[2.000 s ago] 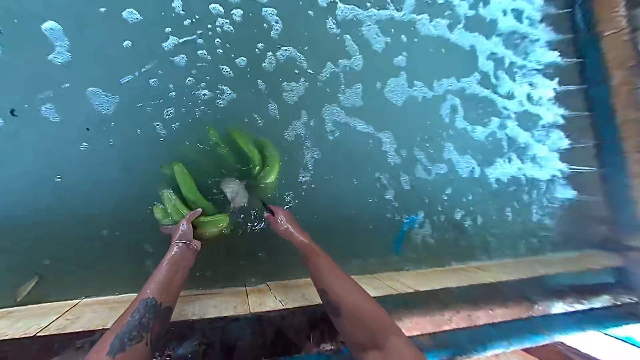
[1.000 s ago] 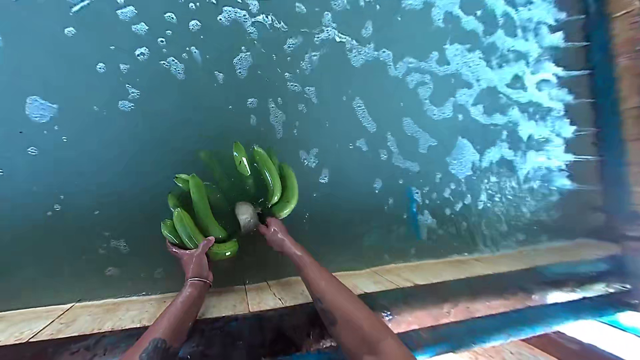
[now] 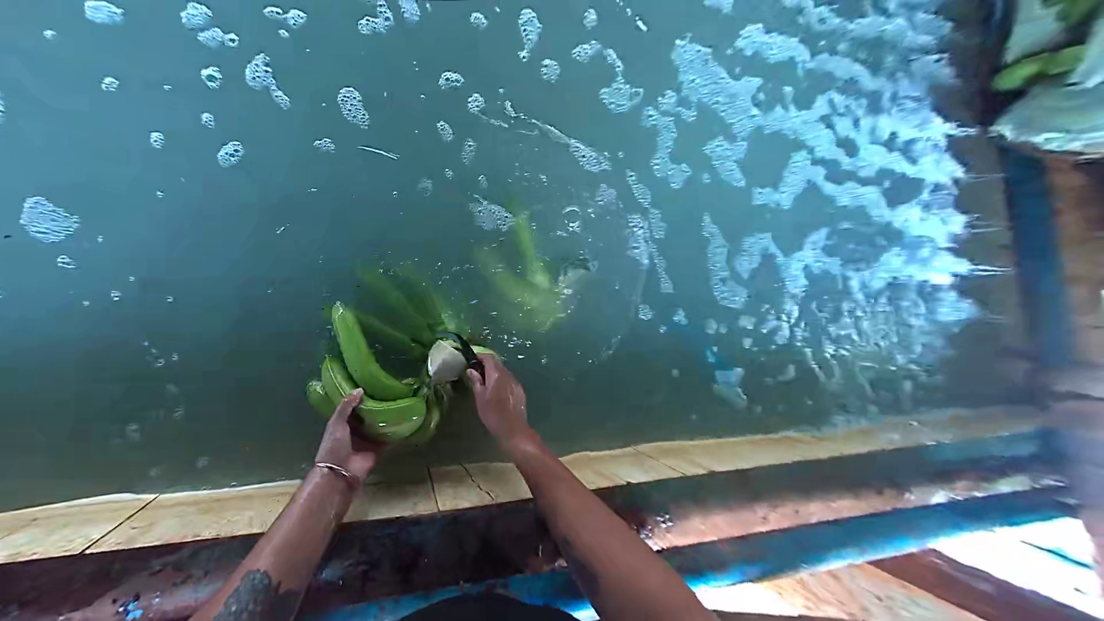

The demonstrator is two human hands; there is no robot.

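A bunch of green bananas (image 3: pixel 366 362) floats partly under the water near the tank's front edge. My left hand (image 3: pixel 349 435) grips its lower left fruits. At the pale cut stalk (image 3: pixel 446 361), on the bunch's right side, my right hand (image 3: pixel 498 397) is closed on a dark curved blade (image 3: pixel 463 349), which lies against the stalk. Beyond my right hand, a separate piece of green bananas (image 3: pixel 535 289) sits under the surface, blurred by the water. The lower parts of the bunch are hidden in the murky water.
The tank's tiled rim (image 3: pixel 207 515) runs along the front, with a blue and brown rail (image 3: pixel 733 552) nearer to me. White foam (image 3: pixel 862 216) covers the water at the right. More green fruit (image 3: pixel 1039 67) shows at the top right, outside the tank.
A piece of green bananas has come apart from the bunch and lies beyond it to the right. My left hand keeps hold of the bunch; the dark blade now shows clearly at the stalk.
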